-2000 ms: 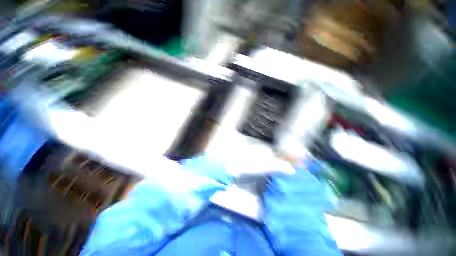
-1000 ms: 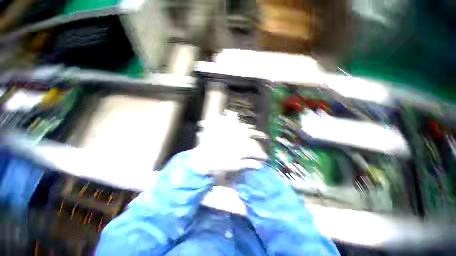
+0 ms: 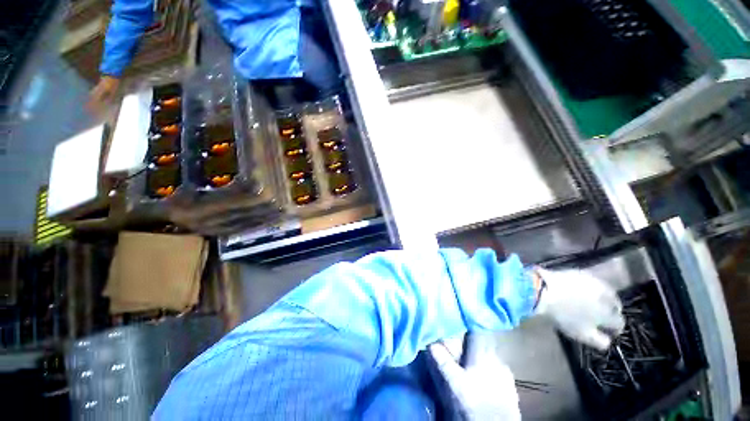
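Observation:
My left hand (image 3: 582,308), in a white glove, reaches over the black bin (image 3: 695,341) at the lower right. Its fingers are curled down and pinched at one end of a long, thin stemmed part (image 3: 627,366). More dark stemmed parts (image 3: 645,333) lie heaped in the bin below. My right hand (image 3: 487,388), also gloved, is at the bottom edge, partly cut off and washed out. A few thin stems (image 3: 533,385) stick out beside it over the metal plate; whether it holds them cannot be told.
A pale plate in a dark frame (image 3: 473,156) lies on the line, with a populated green board (image 3: 440,41) beyond. Clear trays of copper-wound coils (image 3: 218,152) and cardboard (image 3: 156,271) stand left. Another person's blue sleeve (image 3: 255,37) is upper left. A dark tray (image 3: 608,57) is upper right.
The view has swung left and tilted. My hands, together over the line before, are now apart, with my left hand at the bin and my right hand nearer the bottom edge.

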